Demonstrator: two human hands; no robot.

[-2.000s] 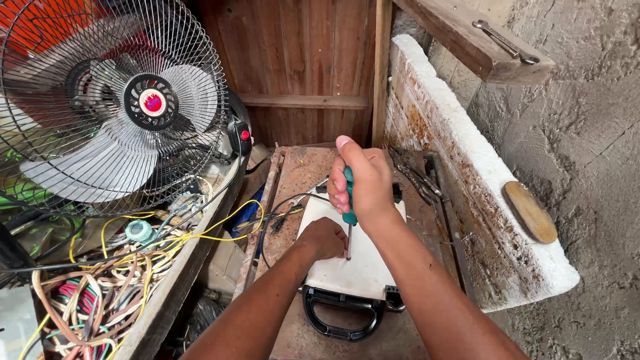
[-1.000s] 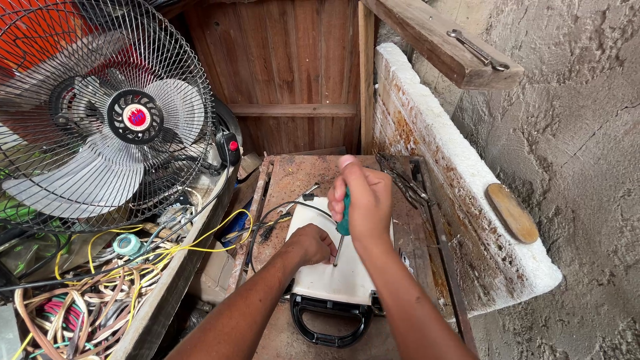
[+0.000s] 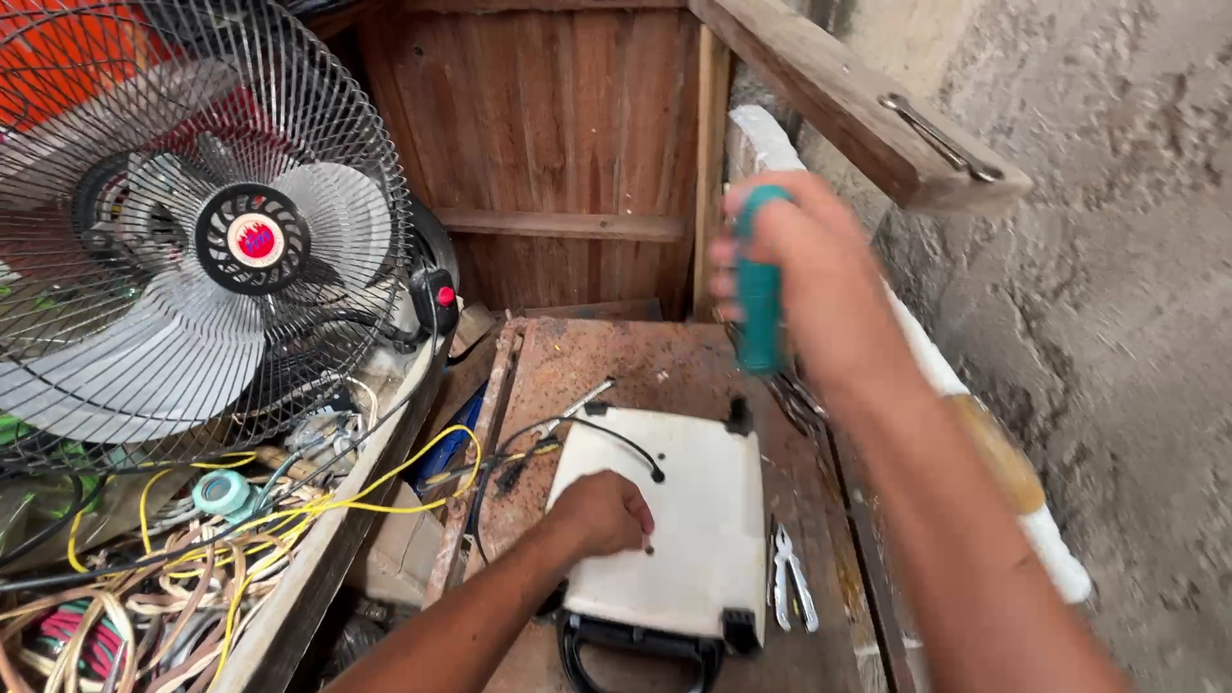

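A white appliance casing [image 3: 693,520] with black corner feet and a black handle [image 3: 640,645] lies on the worn bench. My left hand [image 3: 606,515] rests on it, fingertips near a small dark hole; whether they pinch anything cannot be told. A black power cord [image 3: 626,443] enters the casing near its upper part. Raised above the bench's right side, my right hand [image 3: 799,250] is blurred and closed around the teal handle of a screwdriver [image 3: 760,318]; its shaft is not discernible. A multi-tool with pliers jaws [image 3: 789,582] lies to the right of the casing.
A wire-caged fan [image 3: 255,241] stands at the left above a wooden-edged bin of tangled cables [image 3: 106,616]. Further tools lie at the bench's right edge. A wrench [image 3: 938,140] rests on a wooden beam [image 3: 857,96]; a white foam board [image 3: 924,337] leans by the rough wall.
My right hand has lifted the screwdriver up and to the right, off the casing. My left hand stays on the casing. The multi-tool has come into sight.
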